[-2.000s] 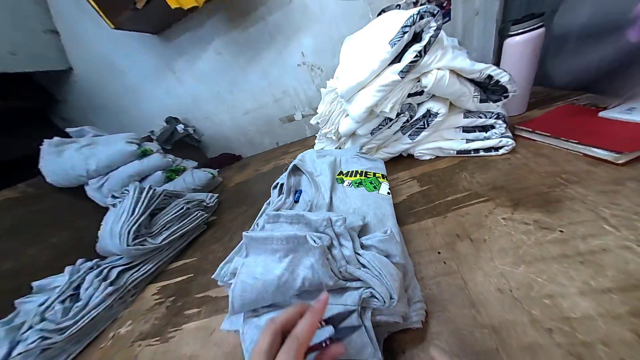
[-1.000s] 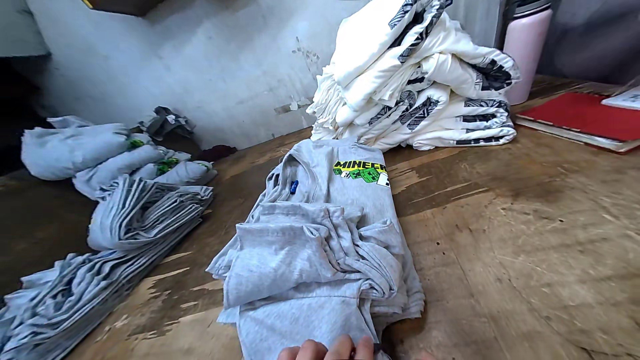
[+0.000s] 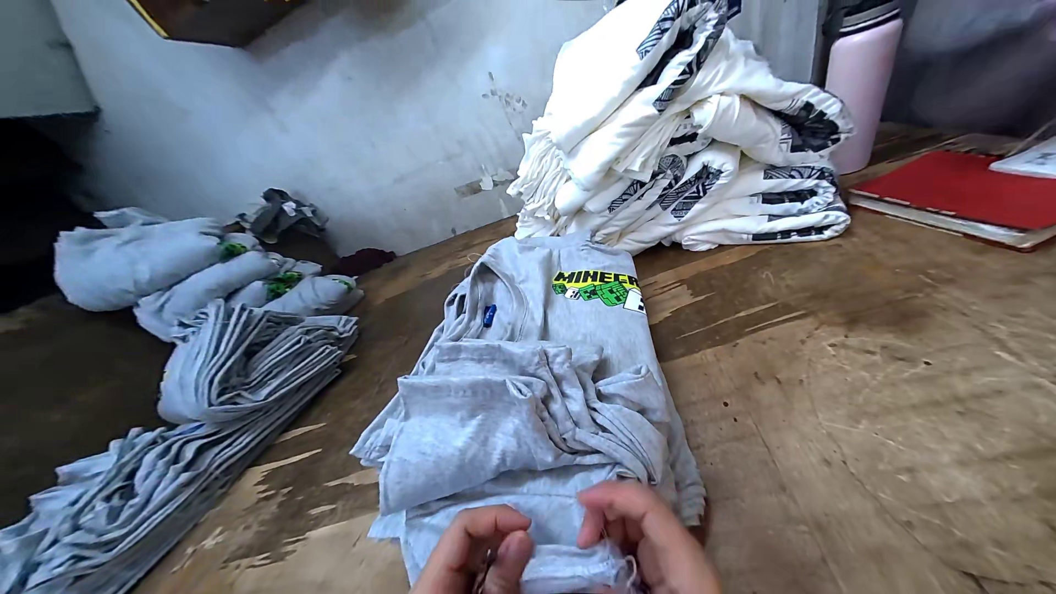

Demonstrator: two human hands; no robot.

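Observation:
A stack of grey T-shirts with a Minecraft print lies in front of me, its lower parts folded up in layers. At the bottom edge, my left hand is over the near hem, thumb and forefinger curled, with a thin dark thing, perhaps the thread snips, partly hidden in it. Just to its right, my right hand bends its fingers at the same hem, where loose threads show. Whether it pinches cloth or thread is not plain.
To the left lie a long pile of folded grey garments and rolled grey garments. Behind the shirts stands a tall heap of white and black printed cloth. At the right are a pink bottle and a red book on the wooden table.
Two seconds ago one hand with small snips was over the shirts' near part. One second ago only fingertips showed at the bottom edge. Now both hands are in view at the near hem.

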